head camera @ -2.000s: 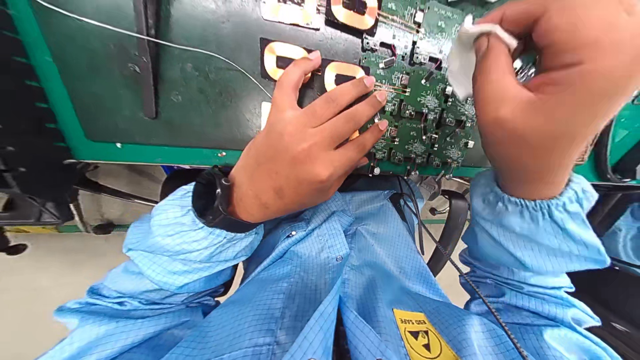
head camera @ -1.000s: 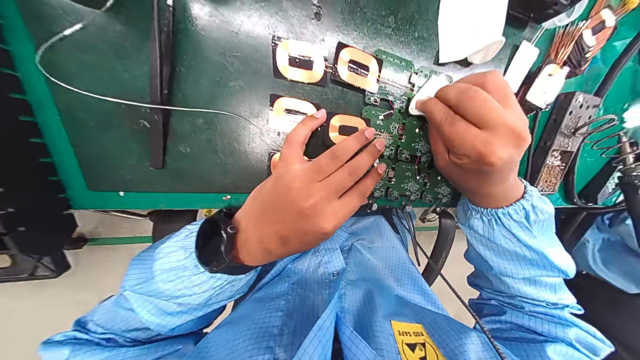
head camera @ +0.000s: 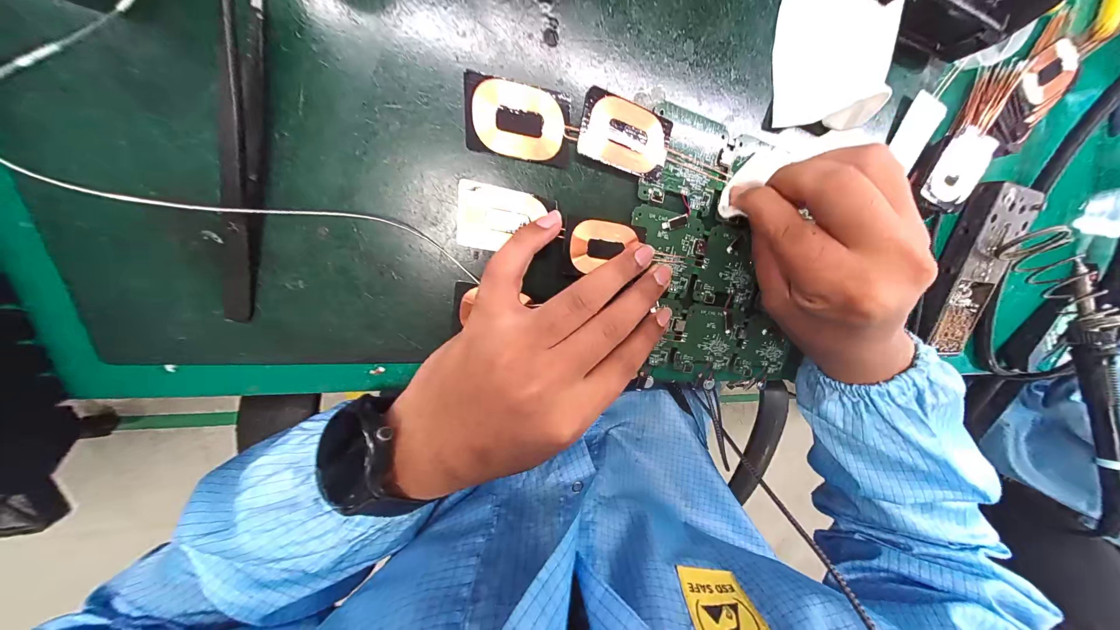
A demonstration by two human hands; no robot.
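Observation:
A panel of green printed circuit boards lies near the front edge of the green mat. Thin copper leads join it to several flat oval copper coils on its left. My left hand, fingers spread, rests palm down over the lower coils and the panel's left part, hiding some of both. Pinched in my right hand is a white cloth or wipe, touching the upper right of the panel. The tips of the right fingers are partly hidden. A white sheet lies just beyond that hand.
Black tweezers or a similar long tool and a strand of thin wire lie at the left. To the right are more coils with copper leads, a metal soldering iron stand and a soldering iron with a cable.
My right hand, raised at the right two seconds ago, has come down onto the circuit boards with the white cloth. The left hand stays over the coils and boards. The view has shifted.

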